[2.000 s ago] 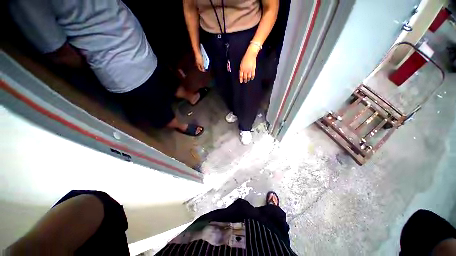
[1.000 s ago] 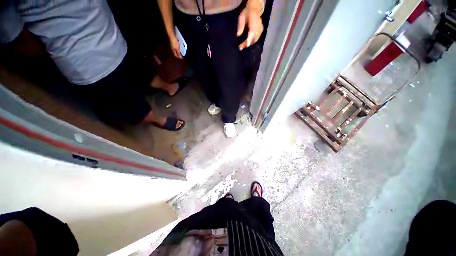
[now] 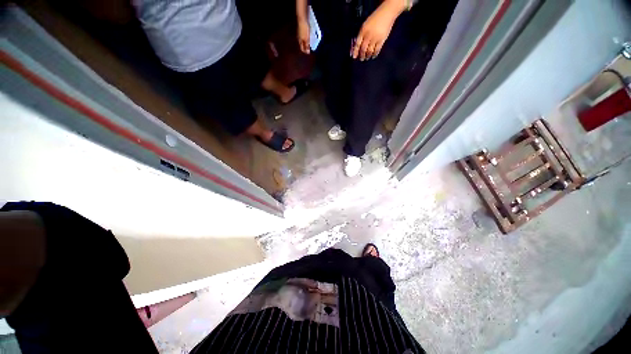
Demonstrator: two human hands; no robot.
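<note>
Neither of my hands is in the picture; only my dark left sleeve with part of the arm shows at the lower left edge, and a dark bit shows at the lower right edge. In front of me is an open doorway with a grey metal door frame (image 3: 453, 86) with a red stripe. A person in dark trousers (image 3: 360, 104) stands in it, holding a pale smartphone (image 3: 314, 29); the other hand hangs down with fingers loosely bent. Beside them is a person in a grey shirt (image 3: 194, 33), dark bottoms and open sandals.
A brown slatted platform trolley (image 3: 527, 173) stands on the stained concrete by the white wall (image 3: 512, 104) at the right. A red block (image 3: 605, 110) is behind it. A pinkish-red strip (image 3: 166, 309) lies low at the left, beyond the wall's lower edge.
The view has shifted, so the doorway and trolley sit farther right. The person with the phone has lowered the other hand. My left sleeve fills more of the lower left.
</note>
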